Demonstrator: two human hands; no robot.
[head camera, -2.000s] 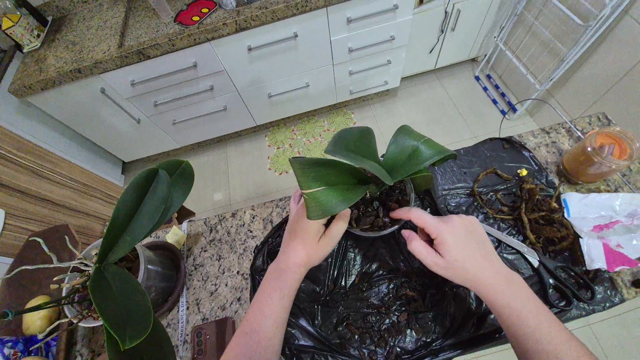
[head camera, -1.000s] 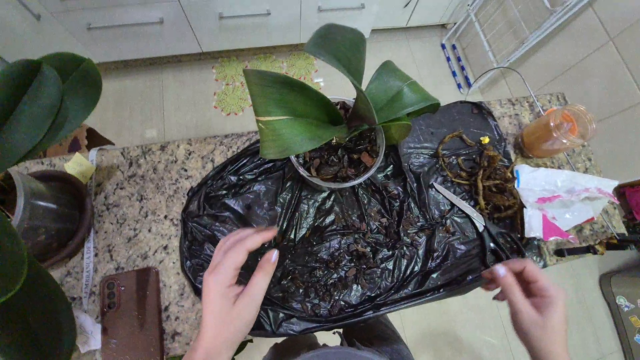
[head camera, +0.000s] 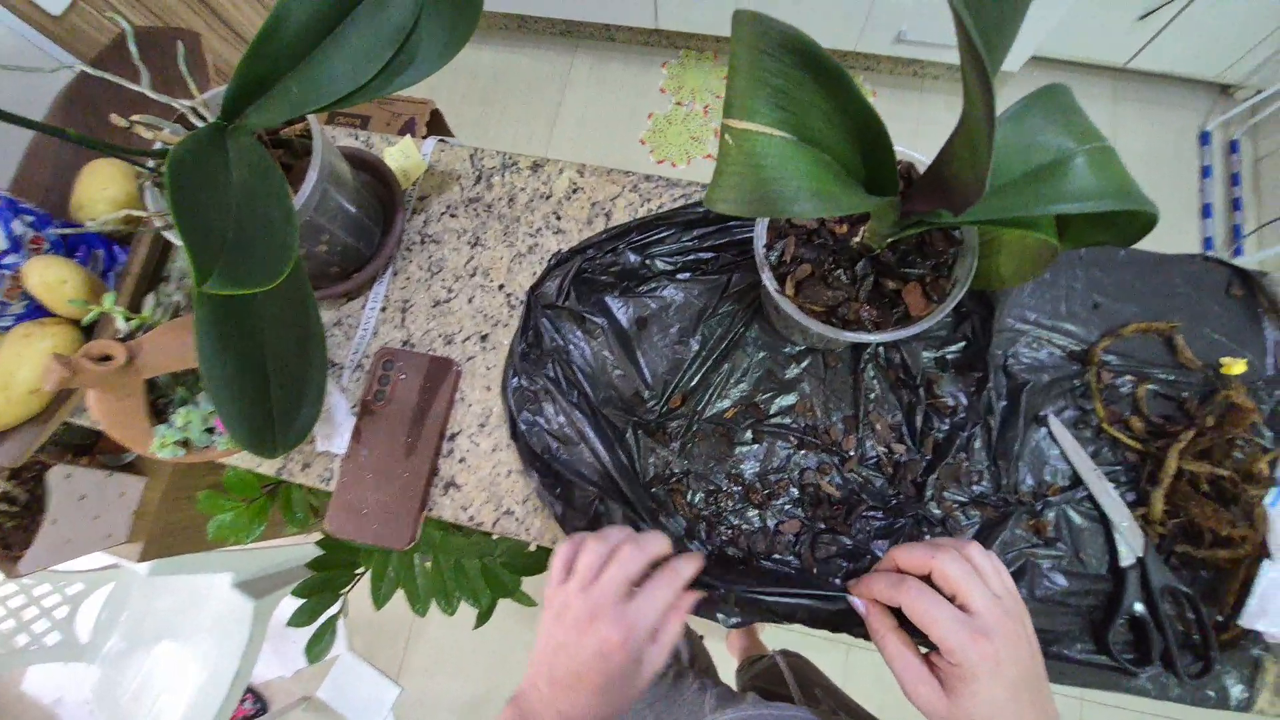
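Observation:
A potted orchid (head camera: 870, 270) in a clear plastic pot of bark chips stands at the back of a black plastic bag (head camera: 620, 400) spread on the granite counter. Loose bark (head camera: 800, 480) lies scattered over the bag. Both hands are at the bag's near edge. My left hand (head camera: 620, 610) has its fingers curled by that edge; whether they grip it is hidden. My right hand (head camera: 945, 620) pinches the edge between thumb and fingers. Right of it lie scissors (head camera: 1125, 540) with black handles, beside a tangle of brown roots (head camera: 1190, 450).
A second orchid (head camera: 240, 220) in a clear pot stands at the left, near potatoes (head camera: 60, 285) and a terracotta planter (head camera: 130, 390). A brown phone (head camera: 395, 450) lies on the granite counter (head camera: 480, 330) left of the bag. Green leaves (head camera: 420, 570) extend past the counter's near edge.
My hands were at the orchid's pot two seconds ago, then apart, with the right by the scissors' handles. Now both are at the bag's near edge. The view has shifted.

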